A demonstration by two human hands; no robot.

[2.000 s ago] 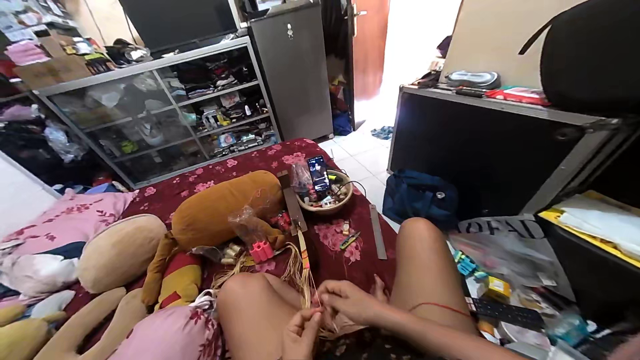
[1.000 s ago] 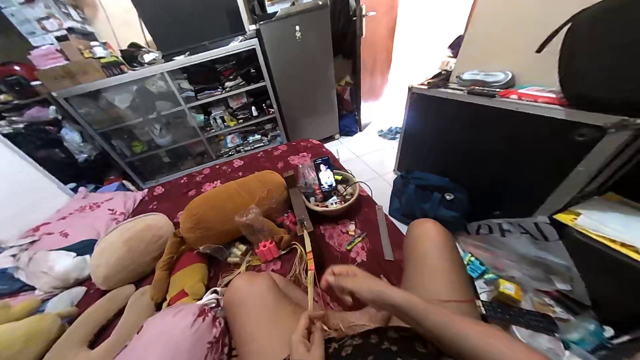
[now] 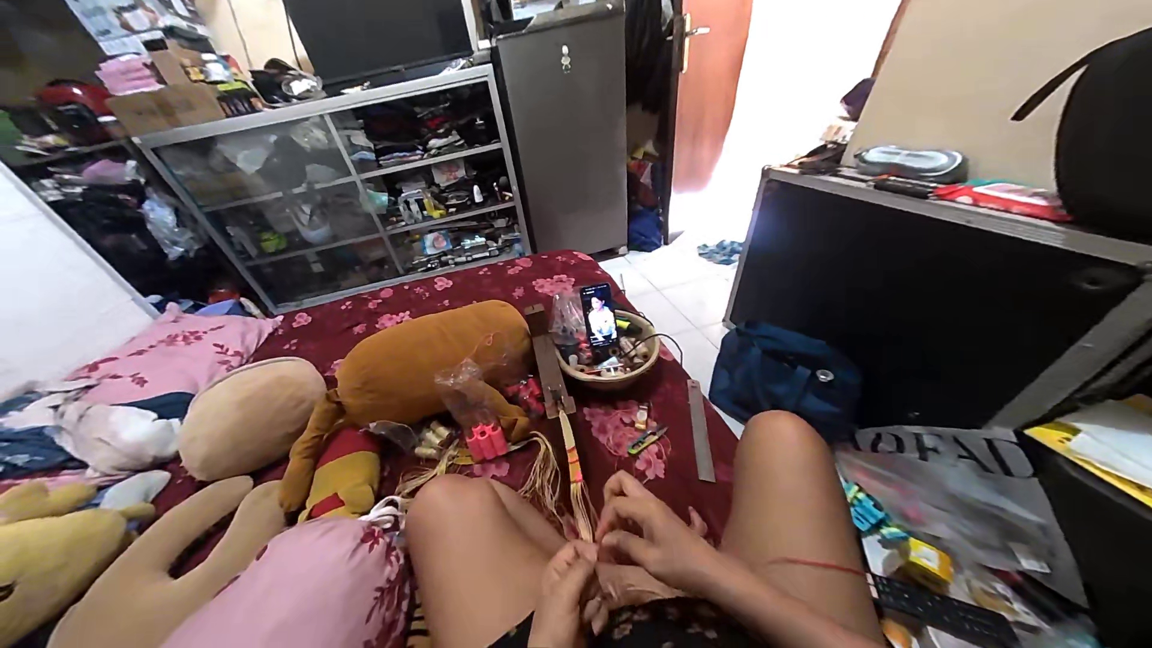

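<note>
A long bundle of straw-coloured strands [image 3: 573,459], with red and orange bands, runs from a brown wooden board with a clamp end [image 3: 549,369] toward my lap. My left hand [image 3: 570,580] pinches the near end of the strands. Close beside it, my right hand [image 3: 643,531] has bent fingers at the same strands; whether it grips one is too small to tell. More loose strands [image 3: 540,477] lie left of the bundle. Beyond my hands, a woven basket [image 3: 616,380] holds small items, and a lit phone [image 3: 598,317] stands upright in it.
A steel ruler [image 3: 700,432] and a small cutter [image 3: 645,441] lie on the red floral bedspread. Pink plastic rollers [image 3: 487,441], a brown bolster [image 3: 432,360] and plush toys lie left. At the right are a blue bag [image 3: 783,373], a remote control [image 3: 945,612] and plastic bags.
My right hand, apart from my left a second ago, has come back beside it at the near end of the strands.
</note>
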